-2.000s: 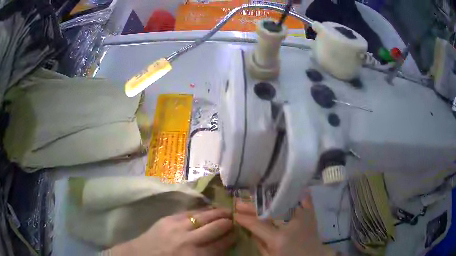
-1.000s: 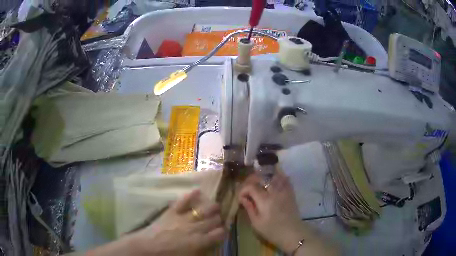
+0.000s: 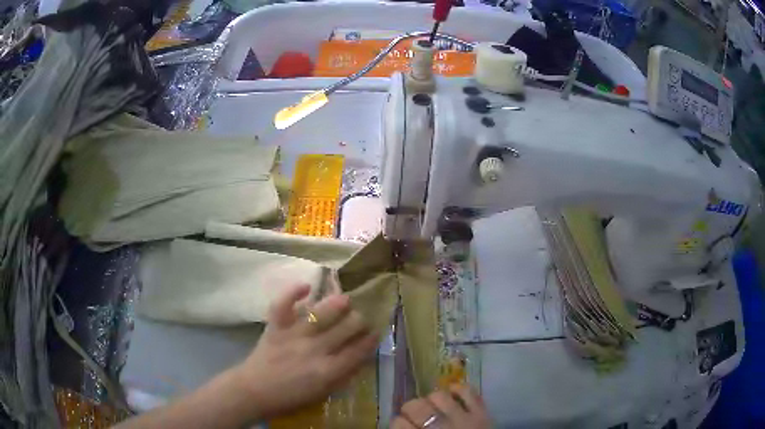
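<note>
A pale olive sleeve panel [image 3: 226, 281] lies left of the needle area, its right end joined or overlapped with an olive band [image 3: 422, 327] under the white machine head [image 3: 411, 159]. My left hand [image 3: 310, 356], with a ring, lies on the panel's right end, cloth bunched at thumb and fingertips. My right hand [image 3: 444, 410] is cut off by the bottom edge; its curled fingers are at the band's lower end. The presser foot and needle are too blurred to make out.
Another sleeve piece [image 3: 176, 188] lies behind the panel. Grey-green cloth [image 3: 42, 193] is heaped far left. A folded band bundle [image 3: 587, 276] lies under the machine arm. A lamp [image 3: 300, 111], a control panel [image 3: 692, 92] and a white tub [image 3: 252, 17] stand around the machine.
My right hand has moved from beside the needle down to the bottom edge. The panel's right end and olive band are more exposed and spread. The machine head sits slightly higher in view.
</note>
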